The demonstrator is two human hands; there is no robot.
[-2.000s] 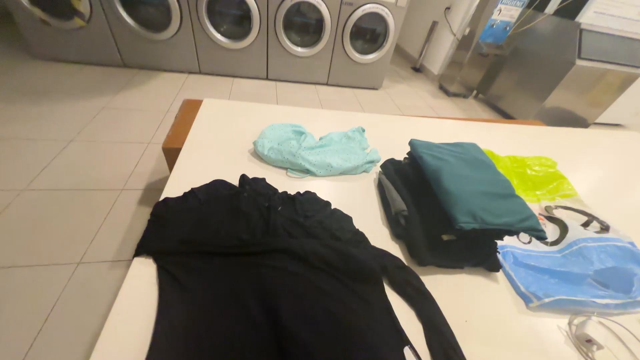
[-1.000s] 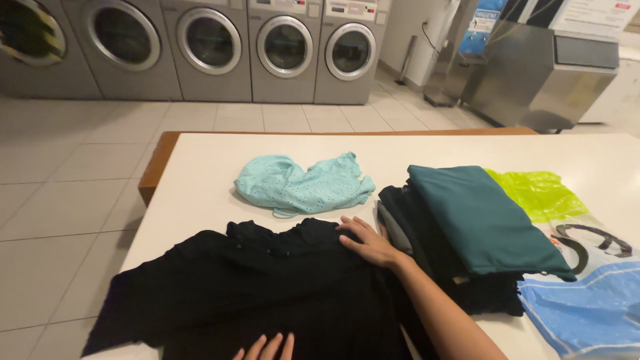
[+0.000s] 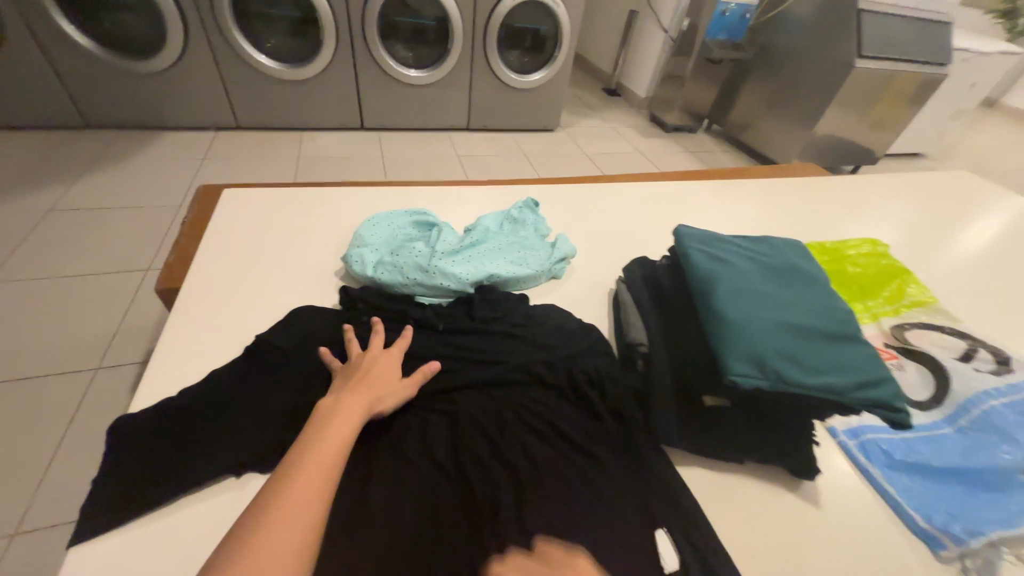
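A black long-sleeved top lies spread on the white table, its collar towards the far side and a small white tag near its lower right. Palm down with fingers spread, my left hand rests on the top's upper left. My right hand is blurred and cut off by the bottom edge, over the lower part of the top; its fingers are not clear. Just beyond the collar is a crumpled light turquoise dotted garment. On the right, a folded teal garment lies on a stack of dark folded clothes.
Right of the stack lie a yellow-green plastic bag and a blue and white plastic bag. The white table has a wooden edge. Front-loading machines line the far side, with a stainless steel unit at the back right.
My left hand has come up onto the top's upper left. My right hand has drawn back from the collar's right side to the bottom edge. The collar now lies closer to the turquoise garment.
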